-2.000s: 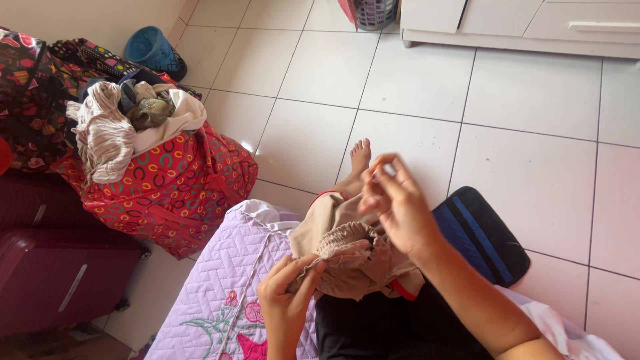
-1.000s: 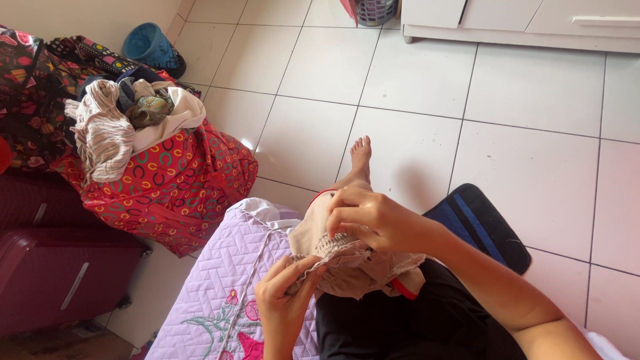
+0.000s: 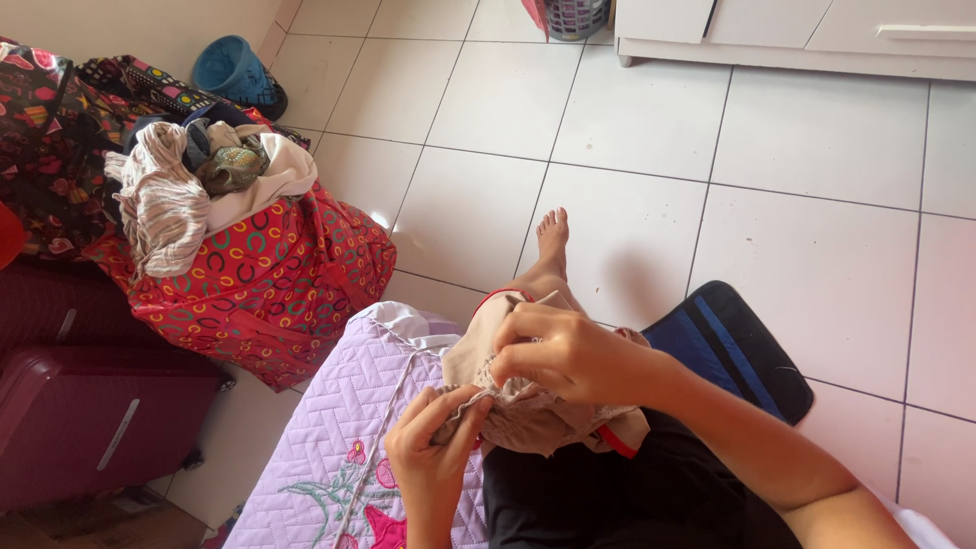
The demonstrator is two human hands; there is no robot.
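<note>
A beige cloth garment (image 3: pixel 534 427) with red trim and a gathered edge lies bunched over my lap. My left hand (image 3: pixel 438 427) pinches the gathered edge between thumb and fingers at its left side. Just above and to the right, my right hand (image 3: pixel 564 354) is on the gathered part with fingers bent together; whether something thin, such as a needle, is between its fingertips is too small to tell. A pale cord (image 3: pixel 371 450) runs down the quilted lilac bedcover (image 3: pixel 320 427) to the left of my left hand.
A red patterned bag (image 3: pixel 259 305) heaped with clothes (image 3: pixel 164 206) stands at the left, above a maroon suitcase (image 3: pixel 99 419). Behind are a blue bin (image 3: pixel 225 69), a grey basket (image 3: pixel 576 17) and a white cabinet (image 3: pixel 793 53). A black and blue flat item (image 3: pixel 732 351) lies on the tiles.
My right hand was raised off the garment two seconds ago; it has come down onto the gathered edge, beside my left hand. My left hand keeps its hold.
</note>
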